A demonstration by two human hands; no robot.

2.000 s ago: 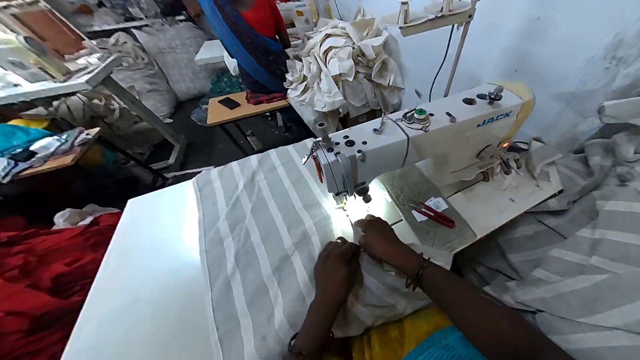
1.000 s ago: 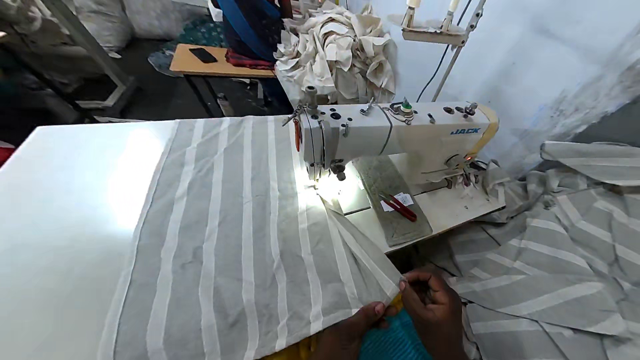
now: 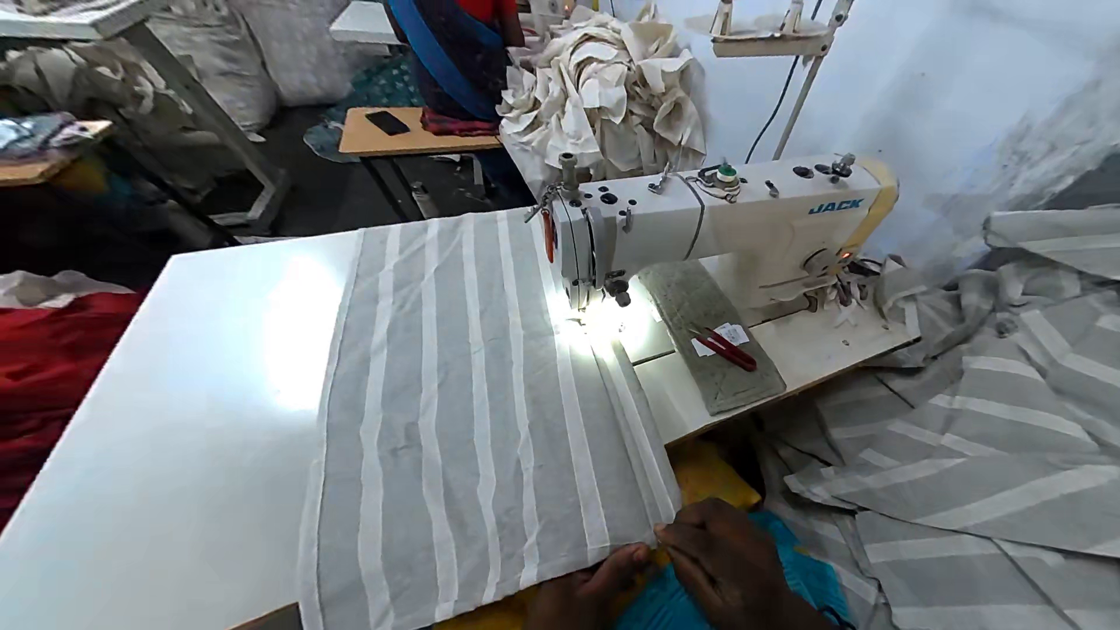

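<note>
A grey fabric with white stripes (image 3: 451, 402) lies flat over the white table, its folded right edge running under the needle area of a Jack sewing machine (image 3: 700, 219), where a lamp glares. At the near end of that fold, my right hand (image 3: 731, 560) pinches the cloth's corner between thumb and fingers. Just left of it, my left hand (image 3: 591, 591) grips the near edge, partly under the cloth. Red-handled thread snips (image 3: 724, 348) rest on a grey pad (image 3: 700, 297) to the right of the needle.
More striped fabric (image 3: 989, 437) is heaped at the right. Behind the machine stand a pile of cream cloth (image 3: 604, 96) and a thread stand (image 3: 770, 44). A person (image 3: 455, 61) is beside a small wooden table (image 3: 359, 131) with a phone. Red cloth (image 3: 61, 376) lies at far left.
Both hands were close to the needle two seconds ago; they have moved back to the cloth's near corner. The striped fabric lies flatter, with its folded edge stretched from the needle to my hands.
</note>
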